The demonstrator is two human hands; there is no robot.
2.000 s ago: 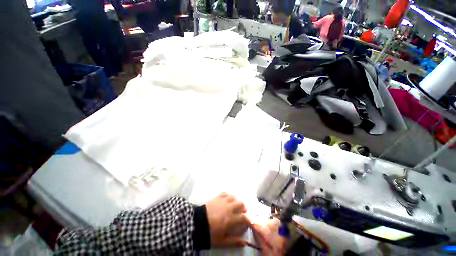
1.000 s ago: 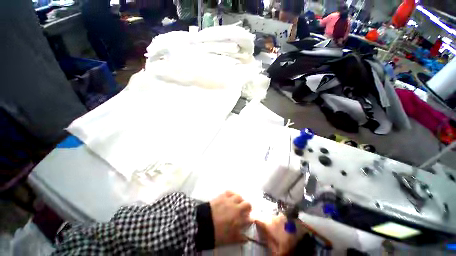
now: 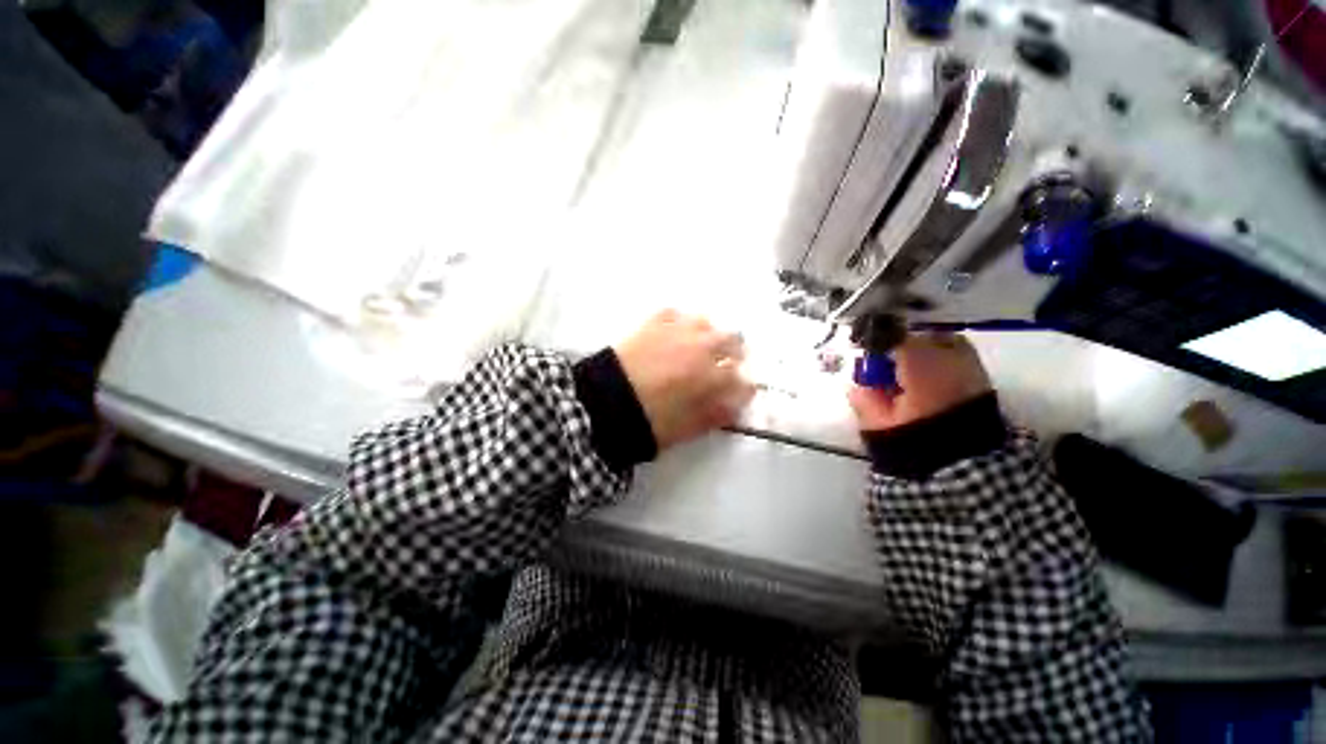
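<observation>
White cloth (image 3: 625, 247) lies on the machine table, overexposed, and reaches to the needle area. My left hand (image 3: 686, 378) lies on the cloth left of the needle, fingers bent and pressed down; whether it pinches the cloth is not clear. My right hand (image 3: 926, 381) is right beside the presser area, partly hidden behind the blue round piece (image 3: 876, 371) and small metal parts; its fingertips are hidden. The white sewing machine head (image 3: 858, 131) stands above and behind the hands. The needle itself is too small to tell.
The table's front edge (image 3: 698, 570) runs close to my body. A dark panel with a lit screen (image 3: 1268, 349) is at the right. A black object (image 3: 1149, 516) lies right of my right sleeve. White strips (image 3: 175, 603) hang low at left.
The view has tilted down and come closer to the machine. My right hand and sleeve now show more fully, apart from my left hand; before, the two hands were close together at the needle area.
</observation>
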